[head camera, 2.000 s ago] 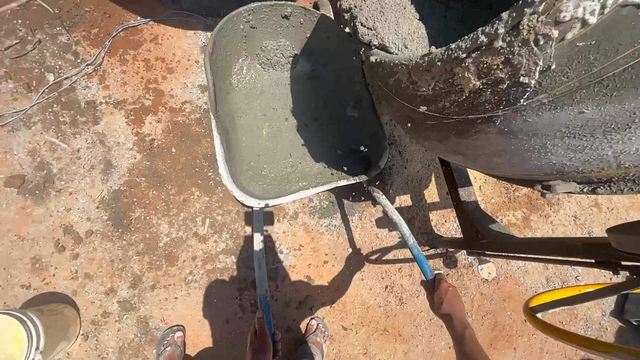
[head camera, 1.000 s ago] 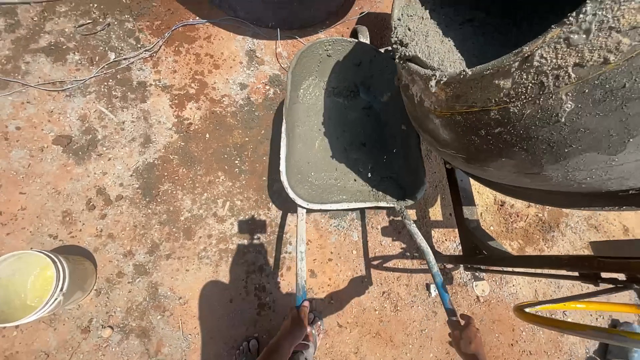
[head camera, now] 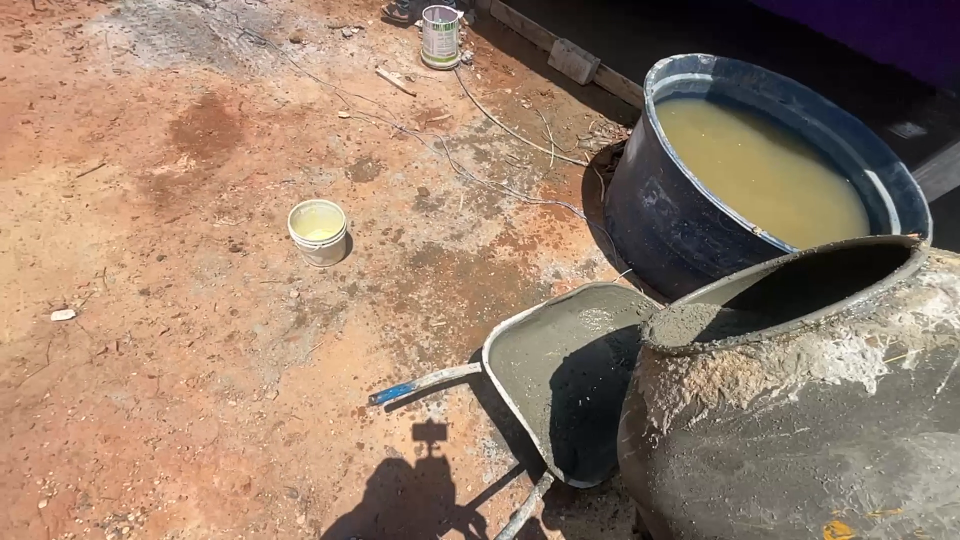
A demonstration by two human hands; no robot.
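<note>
Neither of my hands shows in the head view. A wheelbarrow (head camera: 517, 360) stands low at centre, its tray coated with grey wet mortar or concrete. One handle with a blue grip (head camera: 392, 394) points left, with no hand on it. The other handle (head camera: 525, 510) runs down past the bottom edge, so its end is hidden. A concrete mixer drum (head camera: 750, 450) fills the lower right, its mouth over the tray's right side. Grey mix (head camera: 686, 324) lies at the lip of the mouth.
A large dark tub (head camera: 652, 217) of cloudy water stands behind the mixer. A white bucket (head camera: 322, 251) sits on the dirt left of the wheelbarrow. Farther back are a paint can (head camera: 440, 41), a person's foot (head camera: 395, 13), a wire (head camera: 480, 180) across the ground and a wooden board (head camera: 525, 26).
Both hands were on the wheelbarrow handles; now the blue-gripped handle is free and neither hand is in view. The view has swung widely, bringing in the whole water tub.
</note>
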